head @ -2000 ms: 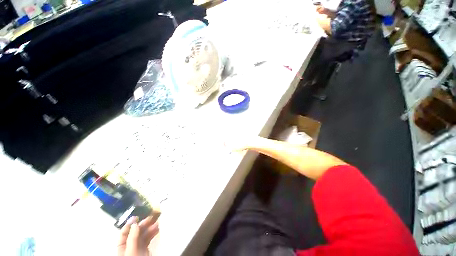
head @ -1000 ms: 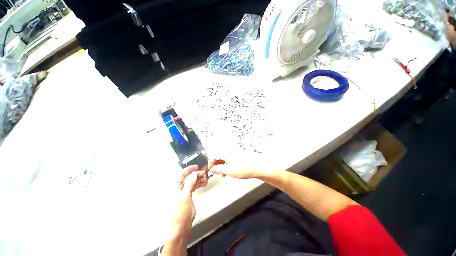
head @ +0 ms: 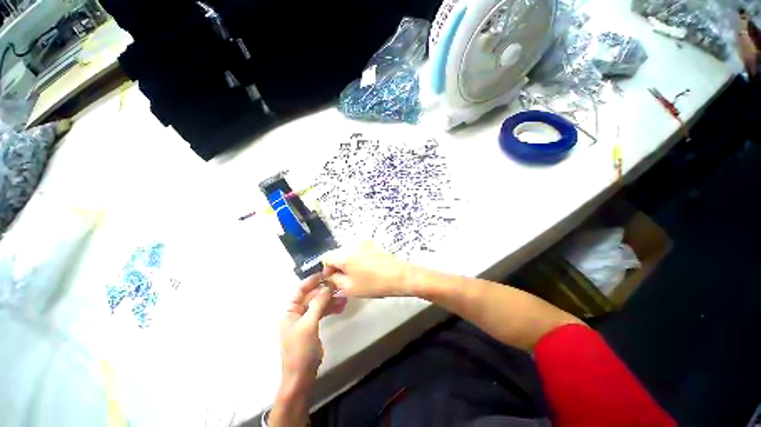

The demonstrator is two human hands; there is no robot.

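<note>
The black tape dispenser [head: 307, 242] stands on the white table with a blue tape roll [head: 289, 214] in it. My left hand [head: 309, 321] and my right hand [head: 367, 271] meet at its front end, fingertips pinched together. A tiny piece seems to be between the fingers, mostly hidden and too small to make out. A loose pile of small dark and purplish metal buckles [head: 396, 192] lies right of the dispenser. A small heap of light-blue and silver pieces [head: 138, 283] lies to the left. A thin stick [head: 247, 217] lies across the dispenser.
A desk fan [head: 492, 58], a clear bag of bluish-grey hardware [head: 384, 96] and a dark blue tape roll [head: 538, 137] stand behind the pile. A black stack [head: 192, 75] lines the back. Red-handled snips [head: 670, 108] lie far right. A cardboard box [head: 638, 250] is below the table edge.
Two seconds ago my right hand was apart by the table edge; now it is at my left hand. Since one second ago it has shifted slightly left and up, nearer the dispenser's front.
</note>
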